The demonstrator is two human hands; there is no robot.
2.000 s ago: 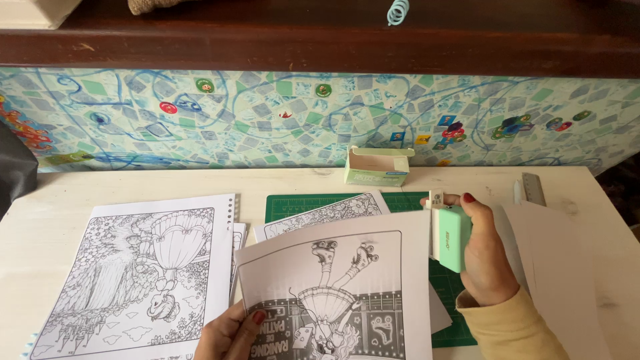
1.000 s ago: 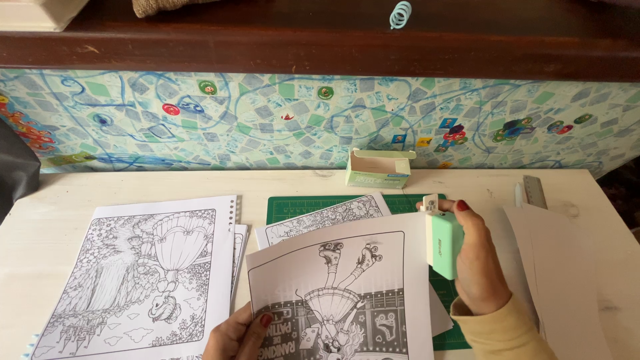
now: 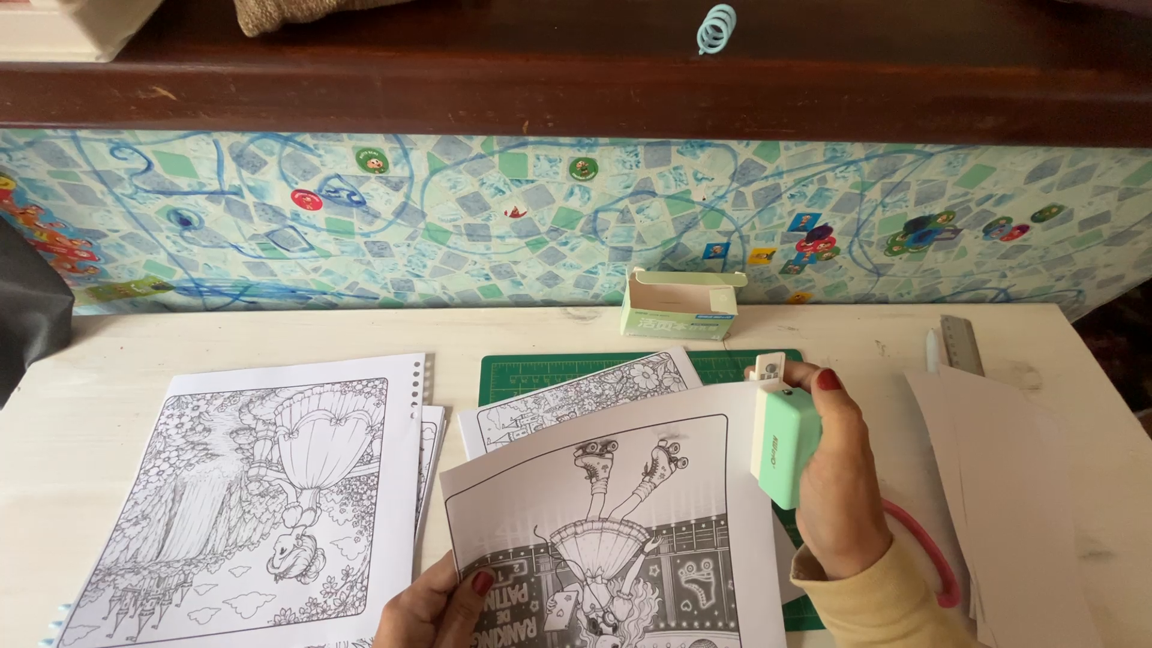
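My left hand (image 3: 436, 601) pinches the lower left edge of a printed coloring page (image 3: 621, 504), which is upside down and shows a figure in roller skates. In my right hand (image 3: 837, 468) is a mint-green and white handheld hole punch (image 3: 786, 447), set at the page's upper right corner. Whether its jaws are pressed together cannot be told. Behind the held page, another coloring page (image 3: 585, 396) lies on a green cutting mat (image 3: 540, 367). To the left rests a stack of coloring pages (image 3: 261, 504), the top one with a row of holes along its right edge.
An open, light green cardboard box (image 3: 679, 310) stands at the table's back edge. On the right lie blank white sheets (image 3: 999, 504), a ruler (image 3: 961, 345) and a pink curved item (image 3: 922, 549). A light blue spiral coil (image 3: 716, 29) sits on the dark wooden ledge (image 3: 540, 90).
Between two seconds and one second ago, the held page and the punch shifted slightly against each other at the page's corner. Both hands keep their hold.
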